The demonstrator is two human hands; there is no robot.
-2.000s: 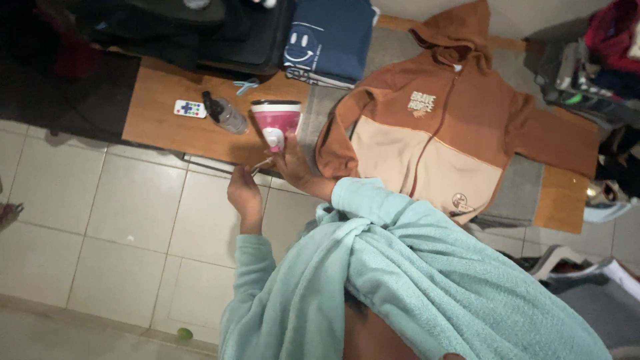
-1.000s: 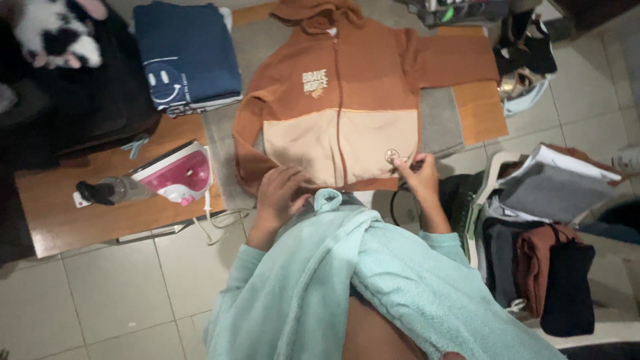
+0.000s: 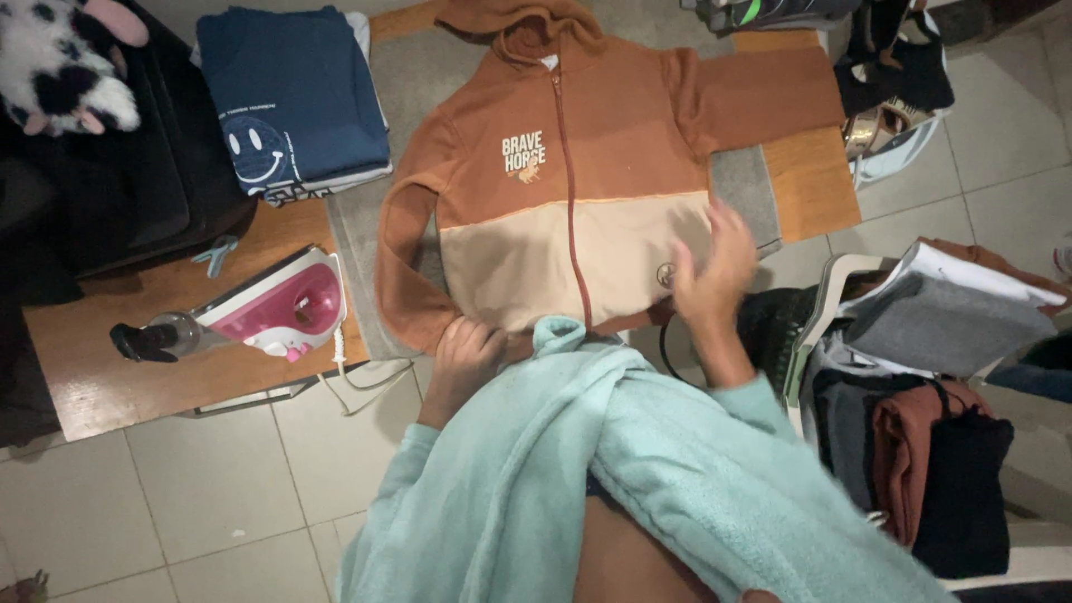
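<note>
A zipped hooded jacket [image 3: 502, 251], rust brown above and beige below, lies front up on a grey cloth [image 3: 402, 92] over a wooden table [image 3: 151, 402]. My left hand [image 3: 471, 356] rests at the jacket's lower left edge, by the sleeve cuff, fingers bent; whether it grips fabric is unclear. Over the lower right part of the jacket is my right hand [image 3: 716, 268], fingers apart, slightly blurred, holding nothing. A pink and white clothes iron [image 3: 289, 306] lies left of the jacket, its cord hanging over the table edge beside a clear bottle with a black spray head [image 3: 155, 335].
Folded clothes with a blue shirt on top [image 3: 293, 109] sit at the upper left, near a black bag [image 3: 126, 193] and a cow-patterned plush [image 3: 71, 67]. A light blue clip [image 3: 216, 255] lies near the iron. Folded garments [image 3: 930, 310] hang or lie at the right by a white frame [image 3: 816, 327].
Two seconds ago both hands were at the iron, which stood upright; it now lies on its side. Both hands have moved to the jacket's hem. The right hand has since spread its fingers. The view has shifted right.
</note>
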